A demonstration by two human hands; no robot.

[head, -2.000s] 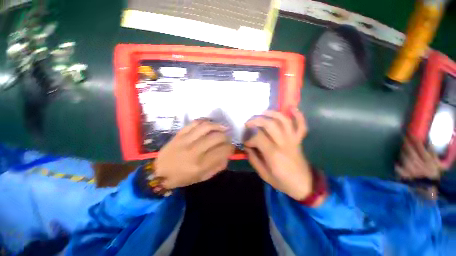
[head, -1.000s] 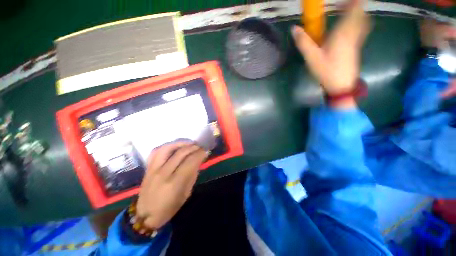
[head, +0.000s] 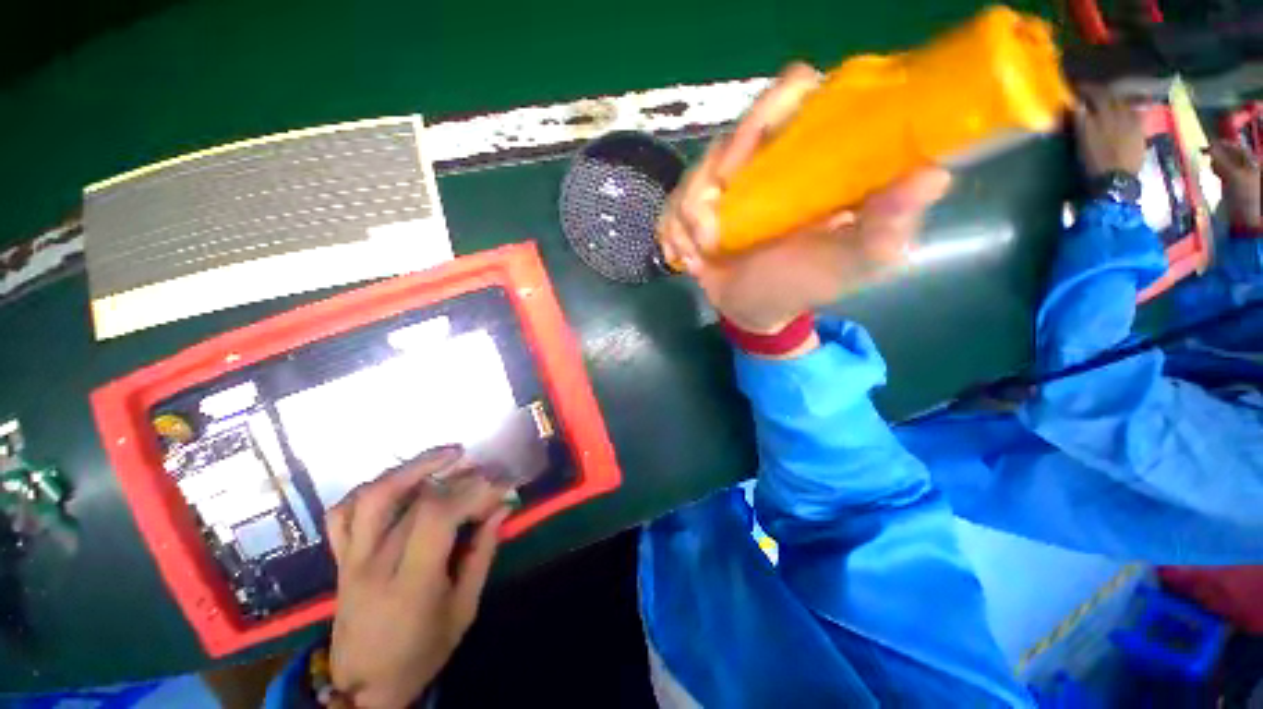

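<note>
The red tray [head: 571, 374] lies tilted on the dark green bench and holds the open tablet [head: 346, 312], with the board [head: 249, 519] at its left end and the bright battery [head: 395, 402] beside it. My left hand [head: 409, 554] rests over the tablet's lower edge, fingers bent together; whether they pinch something small is hidden. My right hand [head: 790, 256] is raised above the bench and grips the yellow-orange electric screwdriver [head: 887, 132]. The screwdriver's tip end is hidden at my fingers, over the right edge of the round speckled dish [head: 610, 208].
A grey sticker sheet [head: 263, 215] lies behind the tray. Small white-green parts [head: 35, 485] lie at the far left. At the right, another worker's blue sleeve [head: 1101, 277] and hand [head: 1112, 139] are by another red tray [head: 1184, 208]. A worn white strip [head: 554, 125] edges the bench.
My right hand has left the tray, reached to the screwdriver, and now holds it near the dish. My left hand stays over the tablet. The camera view has turned and shifted.
</note>
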